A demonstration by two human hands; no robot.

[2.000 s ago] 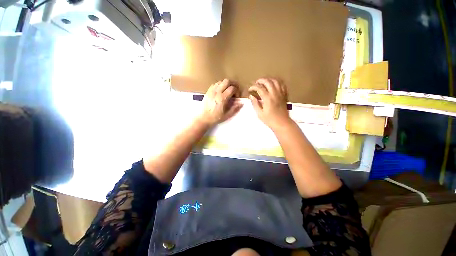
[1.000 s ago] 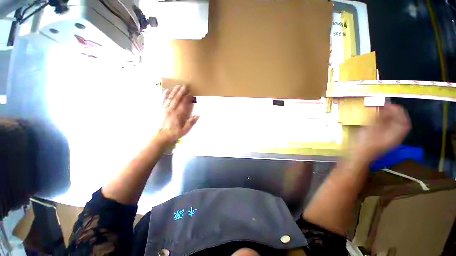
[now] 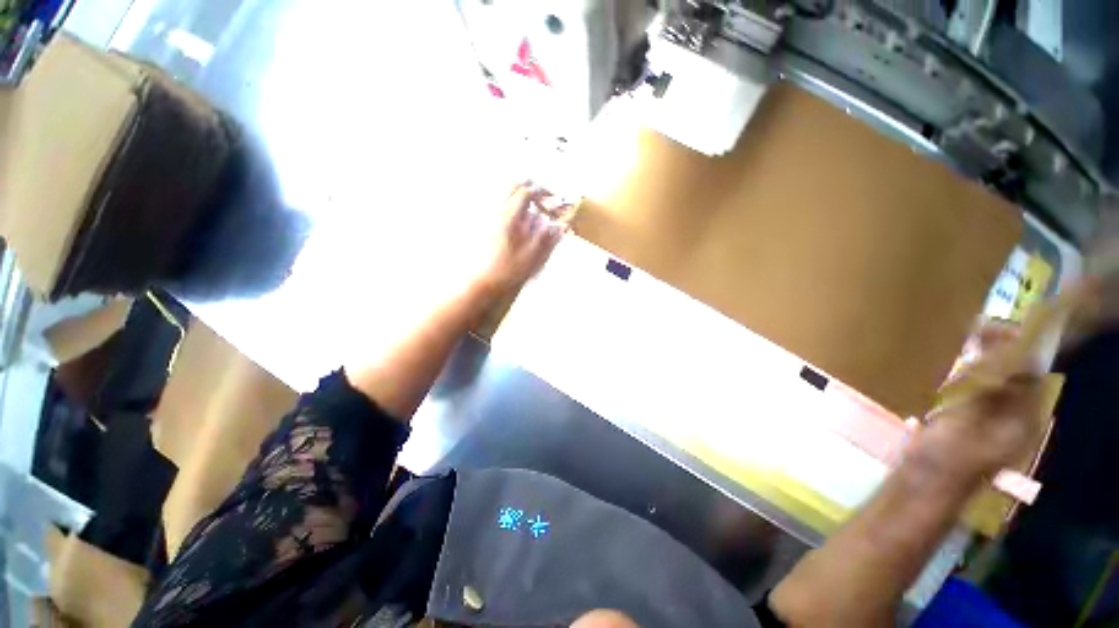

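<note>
A large brown cut panel lies on the white sewing template. My left hand has its fingertips at the panel's left corner, fingers slightly apart; glare hides detail there. My right hand, blurred, is at the template's right end, over the yellow tape block. It appears closed on the blurred hinged template strip, which slants up to the right; the fingertips are unclear. Small black rectangles show along the panel's near edge.
The white sewing head stands above the panel's left end. The grey metal carriage rail runs behind. A thick brown panel stack is at the upper left. Another brown pile lies lower left. Blue material shows at the lower right.
The view has rotated. My right hand has moved from beside the strip onto its hinge end, and the strip is now blurred and slanted. My left hand remains at the panel's left corner.
</note>
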